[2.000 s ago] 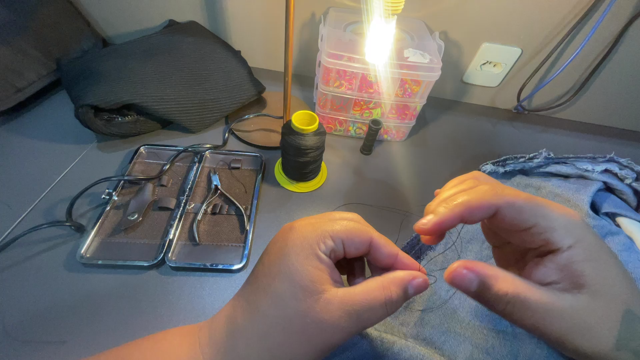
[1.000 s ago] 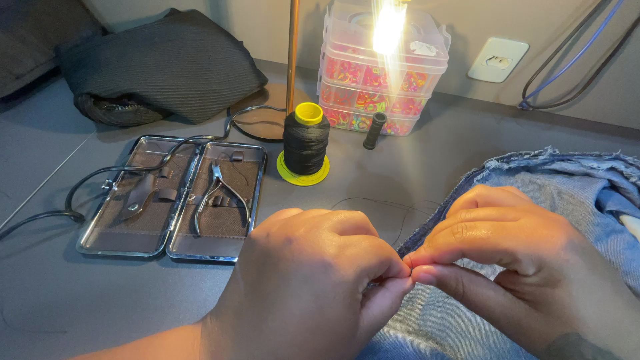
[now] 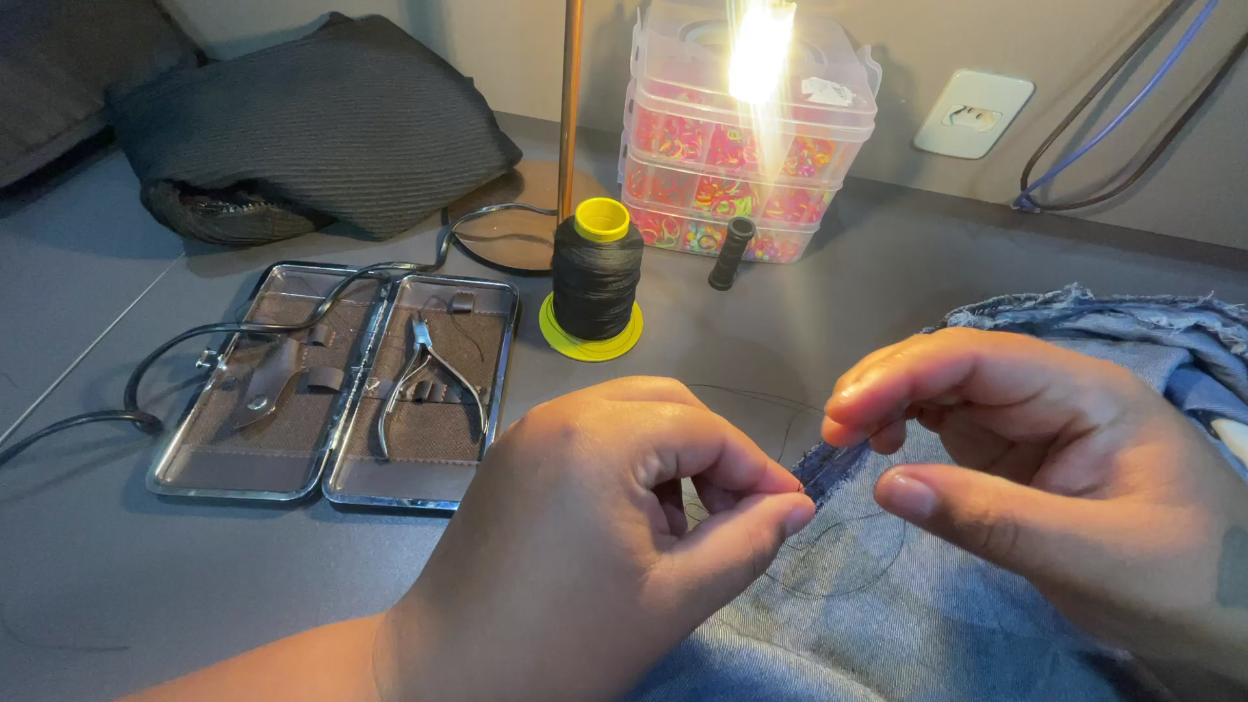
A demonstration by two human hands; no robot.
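My left hand (image 3: 634, 526) pinches a dark thread (image 3: 902, 551) between thumb and forefinger; whether a needle is there too is too small to tell. Just to its right, my right hand (image 3: 1024, 468) has thumb and fingers apart, and no object shows between them. Loops of the thread hang over blue denim fabric (image 3: 877, 614) with a frayed edge, which lies beneath both hands. A spool of black thread (image 3: 597, 283) on a yellow base stands upright beyond my left hand.
An open manicure case (image 3: 336, 429) holds metal cuticle nippers (image 3: 421, 366), with a black cable (image 3: 195, 331) across it. Behind are dark ribbed fabric (image 3: 322, 127), a lamp's copper-coloured pole (image 3: 569, 107), its lit bulb (image 3: 760, 58), a small black cylinder (image 3: 731, 253), a clear stacked box (image 3: 731, 175) and a wall socket (image 3: 973, 115).
One second ago both hands' fingertips met; now my right hand is apart from my left, its thumb and fingers spread. My left hand keeps its pinch.
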